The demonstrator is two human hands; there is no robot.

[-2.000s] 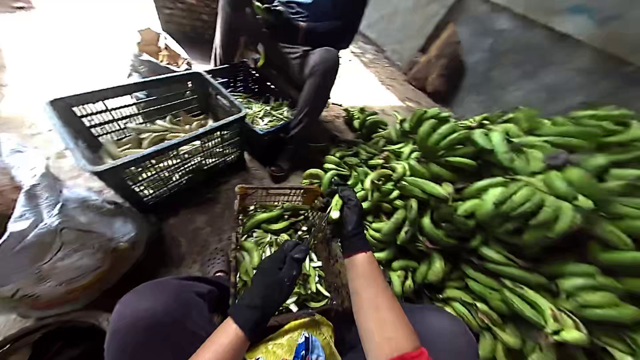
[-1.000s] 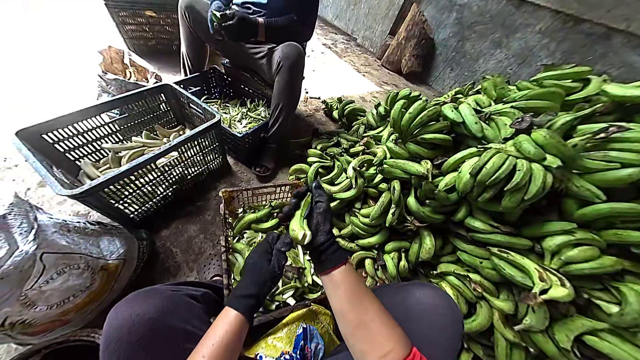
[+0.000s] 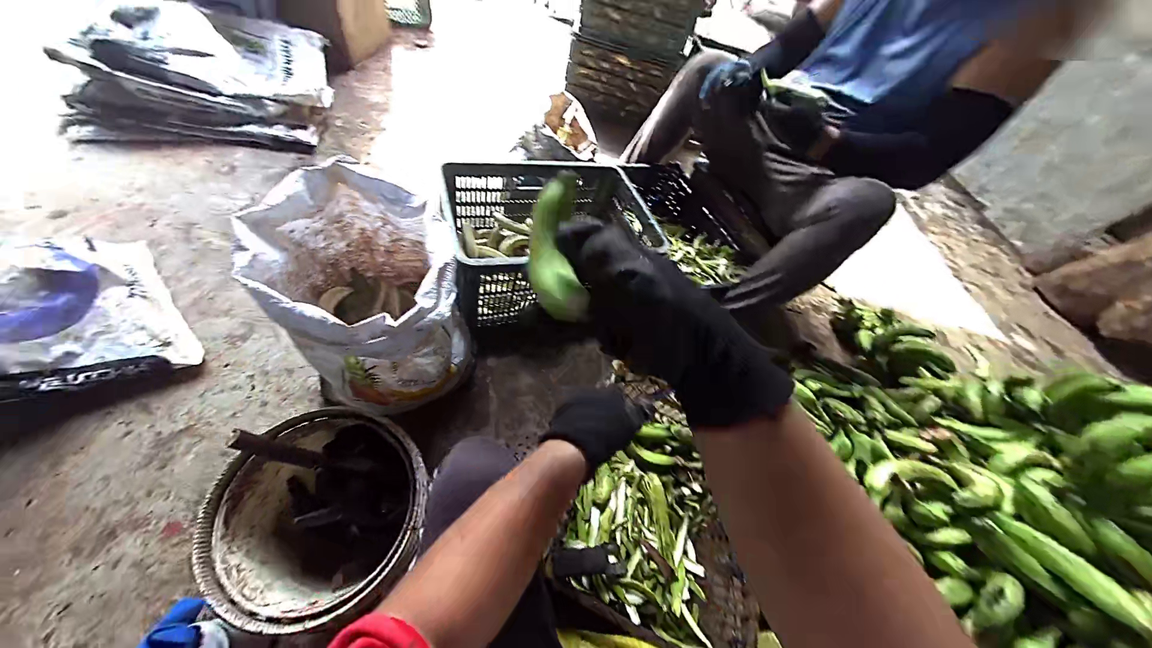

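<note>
My right hand (image 3: 661, 310), in a black glove, is raised with its fingers closed around a green banana (image 3: 551, 252), which looks slightly blurred. Lower down and to its left, my left hand (image 3: 598, 423), gloved in black too, is over the near crate; its fingers are partly hidden and what it holds, if anything, cannot be told. Green peel strips (image 3: 643, 531) and a few green bananas fill this crate, with a dark-handled tool (image 3: 585, 561) lying on the peels. At the right a big heap of green bananas (image 3: 1008, 486) spreads over the floor.
Beyond my hands stands a dark plastic crate (image 3: 504, 292) with peeled bananas. Left of it are an open white sack (image 3: 387, 351) and a round tub (image 3: 310, 522) holding dark objects. Another person (image 3: 792, 162) sits beside a crate of peels (image 3: 697, 256). Folded sacks (image 3: 193, 81) are stacked behind.
The view has swung left. My right hand has lifted with a green banana, away from my left hand; one second ago both hands were close together over the near crate.
</note>
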